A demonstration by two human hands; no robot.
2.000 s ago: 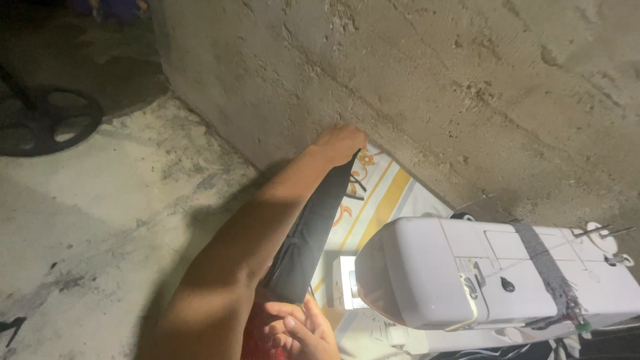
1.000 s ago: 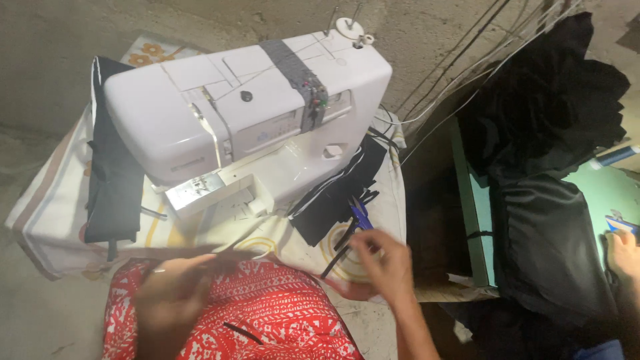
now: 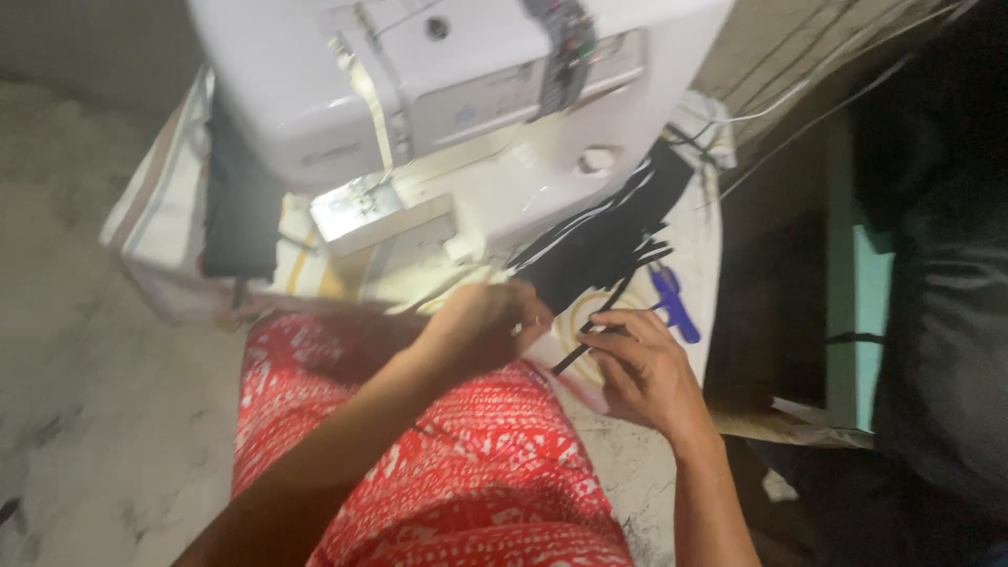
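Note:
A white sewing machine (image 3: 488, 173) stands on a striped cloth with folded black fabric (image 3: 240, 197) at its left. More black fabric pieces with white edges (image 3: 606, 228) lie at its right. My left hand (image 3: 488, 323) is blurred over the front edge of the cloth; what its fingers hold cannot be told. My right hand (image 3: 646, 366) has thumb and fingers closed on a narrow black strip (image 3: 610, 299), just right of my left hand. Blue-handled thread snips (image 3: 673, 303) lie on the cloth above my right hand, apart from it.
The patterned tablecloth (image 3: 150, 213) hangs over the front edge, near my red printed garment (image 3: 472, 457). White cables (image 3: 787, 102) run by the wall at upper right. A green surface (image 3: 870, 315) with dark fabric (image 3: 953, 331) stands at the right.
The blue snips, in my right hand one second ago, now lie on the cloth. My right hand has taken hold of the black strip. My hands have come closer together.

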